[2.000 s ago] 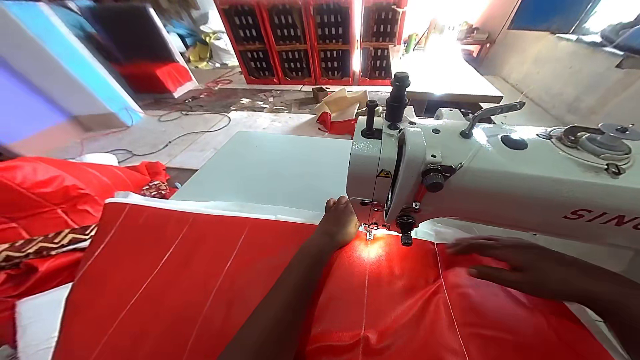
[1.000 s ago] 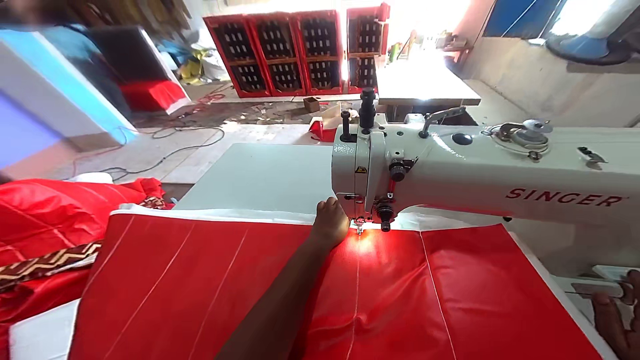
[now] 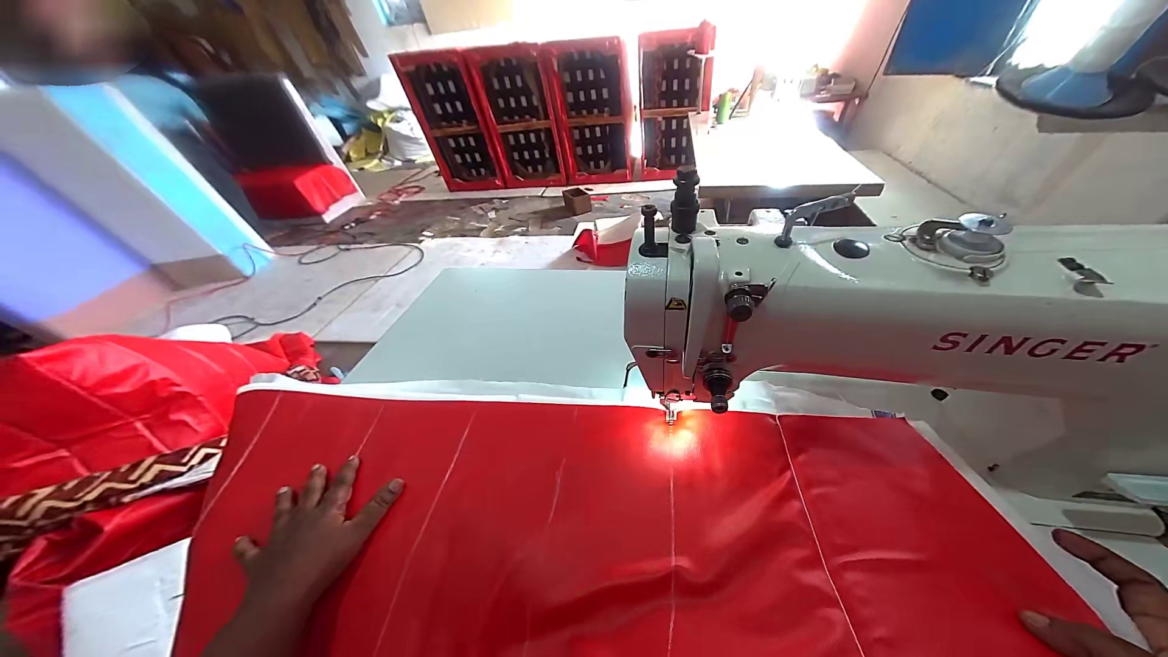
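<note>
A wide sheet of red leather-like material (image 3: 584, 529), backed with white padding (image 3: 365, 391) and marked with pale lines, lies across the bed of a Singer sewing machine (image 3: 821, 310). Its far edge is at the lit presser foot (image 3: 672, 411), near one of the lines. My left hand (image 3: 315, 529) rests flat with fingers spread on the left part of the red material. At the right edge of the sheet, my right hand (image 3: 1109, 589) is partly out of view, its fingers and thumb apart, the thumb touching the material.
More red material (image 3: 109, 392) with a brown zigzag-patterned band (image 3: 100, 488) is heaped at the left. Beyond the pale tabletop (image 3: 502, 319), a black cable (image 3: 365, 283) lies on the floor. Red frames (image 3: 593, 109) stand behind, beside a white table (image 3: 785, 164).
My left hand has moved from beside the presser foot to the left part of the material. My right hand went from the material to the machine's right side, then back to the sheet's right edge.
</note>
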